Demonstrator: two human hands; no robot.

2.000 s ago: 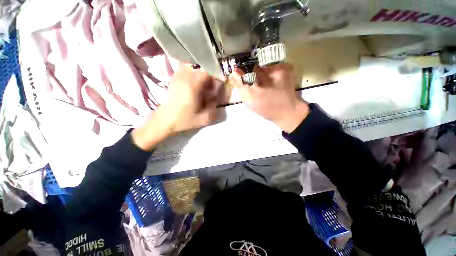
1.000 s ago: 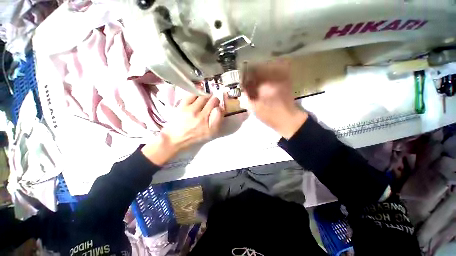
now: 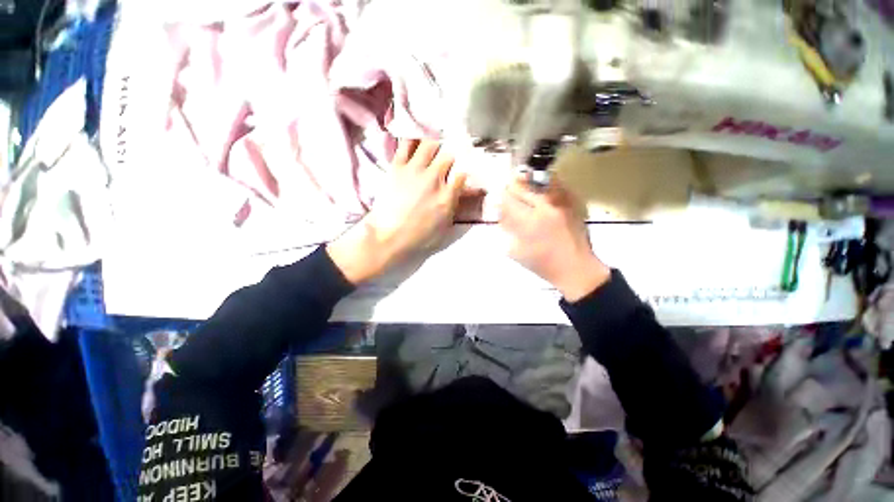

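Observation:
The pale pink garment panel (image 3: pixel 265 118) lies bunched on the left of the white table, left of the machine head. My left hand (image 3: pixel 417 201) lies on the panel's right edge, fingers spread and pointing up, pressing the cloth beside the needle area. My right hand (image 3: pixel 544 225) is at the presser foot (image 3: pixel 537 176), fingers bent together. Whether cloth is between its fingertips is blurred. A small pink piece of cloth (image 3: pixel 471 206) shows between my hands. The needle itself cannot be made out.
The sewing machine head (image 3: pixel 676 108) hangs over the work. A green tool (image 3: pixel 792 257) and dark scissors-like loops (image 3: pixel 845 257) lie at the table's right end. A blue crate (image 3: pixel 96 392) stands lower left. Pink cloth pieces (image 3: pixel 814 412) are heaped lower right.
The view has shifted and turned, showing more of the machine. My right hand has come down from its blurred raised place to the presser foot. My left hand stays flat on the cloth.

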